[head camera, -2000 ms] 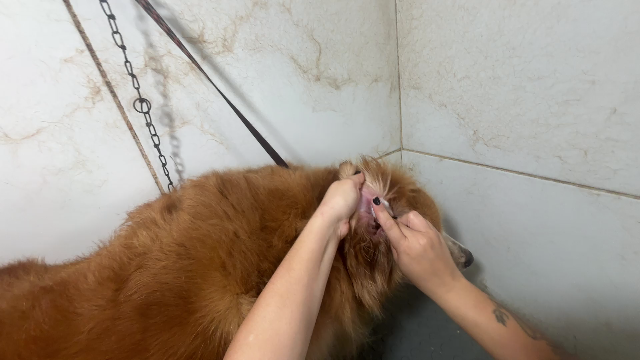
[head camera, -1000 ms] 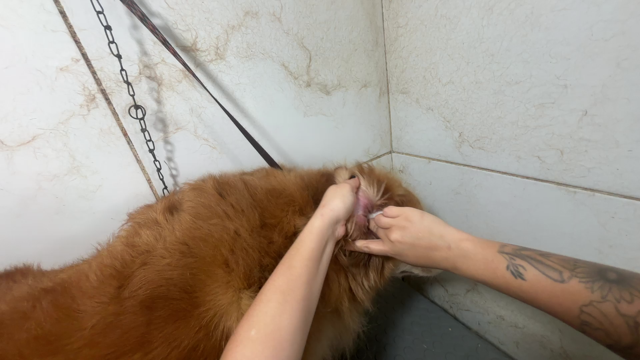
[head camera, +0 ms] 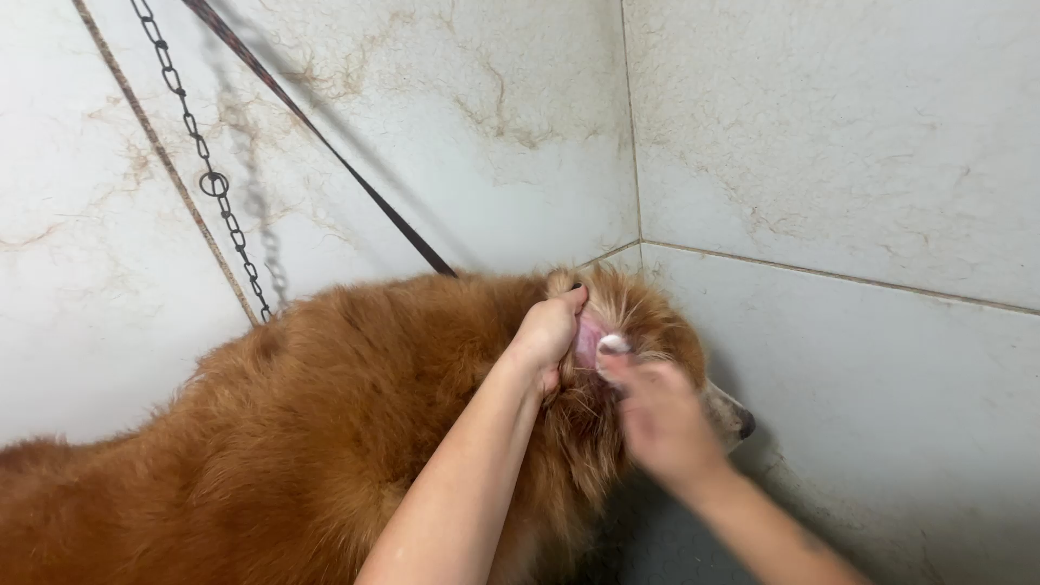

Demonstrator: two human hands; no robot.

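Note:
A long-haired reddish-brown dog (head camera: 325,406) stands side-on, its dark nose pointing right. My left hand (head camera: 552,337) grips the dog's ear flap and folds it back, which bares the pink inner ear (head camera: 588,343). Just right of that skin, my right hand (head camera: 662,406), blurred by motion, pinches a small white wad (head camera: 613,345), perhaps cotton, between thumb and fingers. The wad is at the ear's edge; whether it touches the skin I cannot tell.
A dark leash (head camera: 349,166) runs down to the dog's neck area. Left of it hangs a metal chain (head camera: 214,184). Pale wall panels (head camera: 845,162) with stuck loose hair meet in a corner behind the dog. A dark textured surface (head camera: 674,536) lies below its head.
My right hand has turned and its forearm now comes from lower right, where a second ago it reached in from the right. The white wad shows more plainly. My left hand still holds the ear.

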